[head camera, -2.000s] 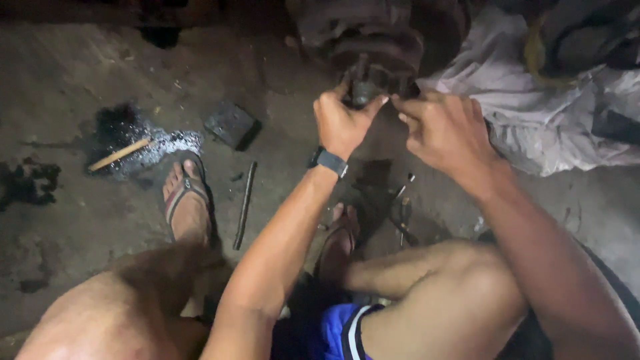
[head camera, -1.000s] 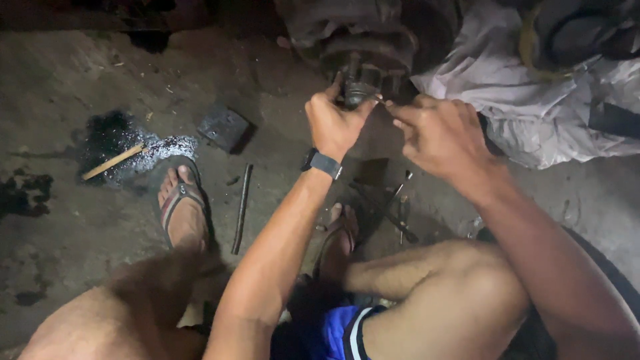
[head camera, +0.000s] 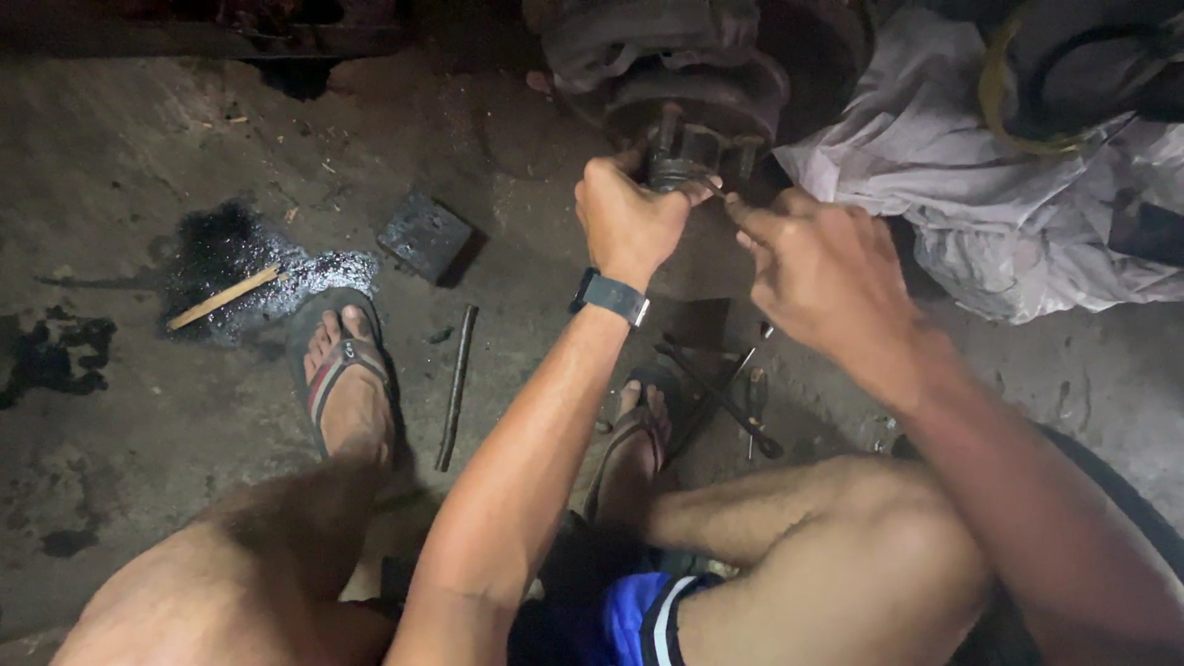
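A wheel hub with studs (head camera: 694, 102) stands at the top centre, dark and greasy. My left hand (head camera: 638, 217), with a watch on the wrist, grips the round metal end piece (head camera: 673, 172) at the hub's centre, the thumb on its near side. From the right my right hand (head camera: 814, 254) holds a thin metal tool (head camera: 712, 188), its tip at the end piece beside my left thumb. Most of the tool is hidden in the fingers, so its kind cannot be told.
A metal rod (head camera: 457, 388), a dark square block (head camera: 425, 237) and a wooden stick (head camera: 224, 297) beside an oily patch lie on the floor. Between my feet and right knee are a screwdriver (head camera: 757, 393) and a dark bar tool (head camera: 721, 398). White sheeting (head camera: 1008, 203) is bunched at right.
Both hands stay at the hub's end piece. The fingers of my right hand have shifted slightly around the thin tool.
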